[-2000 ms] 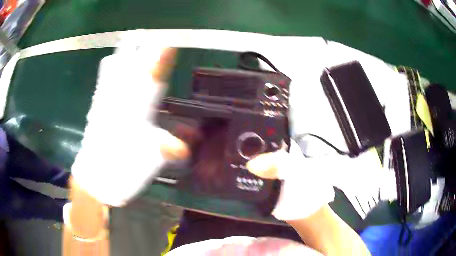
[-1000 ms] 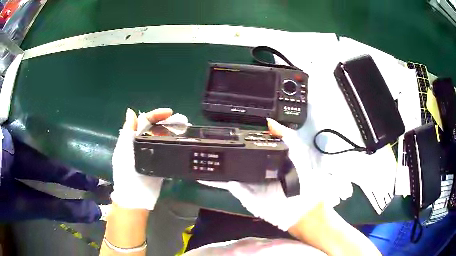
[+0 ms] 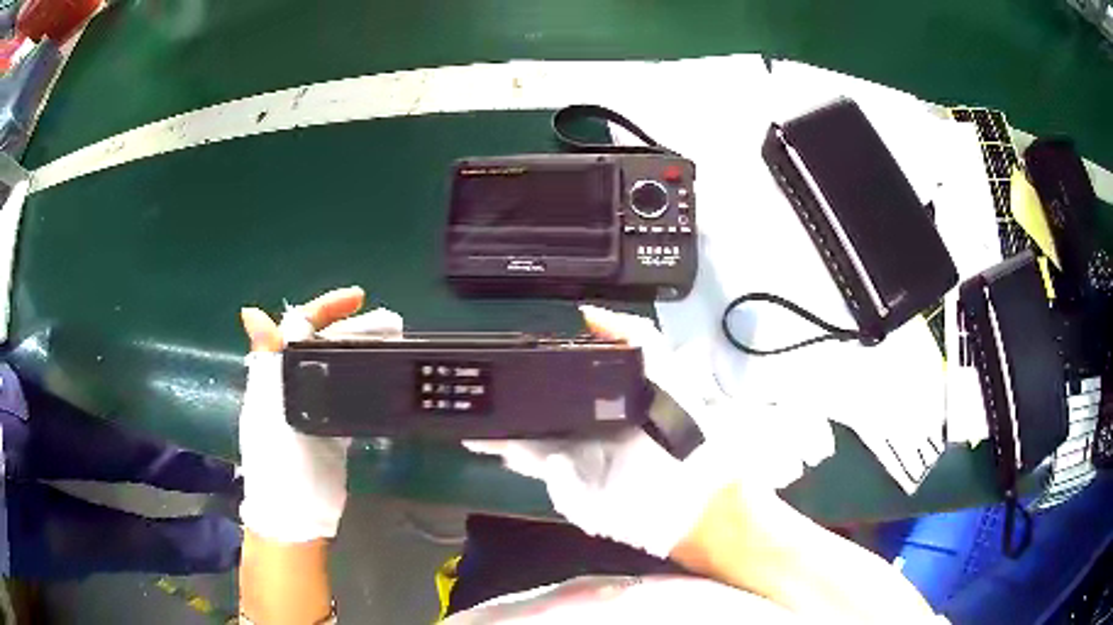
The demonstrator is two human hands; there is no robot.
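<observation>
A black video speaker (image 3: 525,397) is held level above the bench's near edge, its narrow side with white print towards me. My left hand (image 3: 299,421), in a white glove with bare fingertips, grips its left end. My right hand (image 3: 635,452), gloved alike, holds its right end, with a black strap beside it. A second video speaker (image 3: 537,232) lies screen up behind it, with a silver-ringed dial, a red button and a strap loop. The held speaker's screen is seen only edge-on.
Another black speaker (image 3: 873,214) lies on white paper (image 3: 732,147) at the right, its strap towards me. Further right are another speaker (image 3: 1025,366) and a black sheet with a yellow grid (image 3: 986,147). A blue crate (image 3: 952,568) is at the lower right. A person's dark-clothed legs (image 3: 122,470) show at left.
Both hands now grip the speaker by its ends. Since a second ago it has tilted further, so its printed side faces me more squarely. The view has shifted slightly.
</observation>
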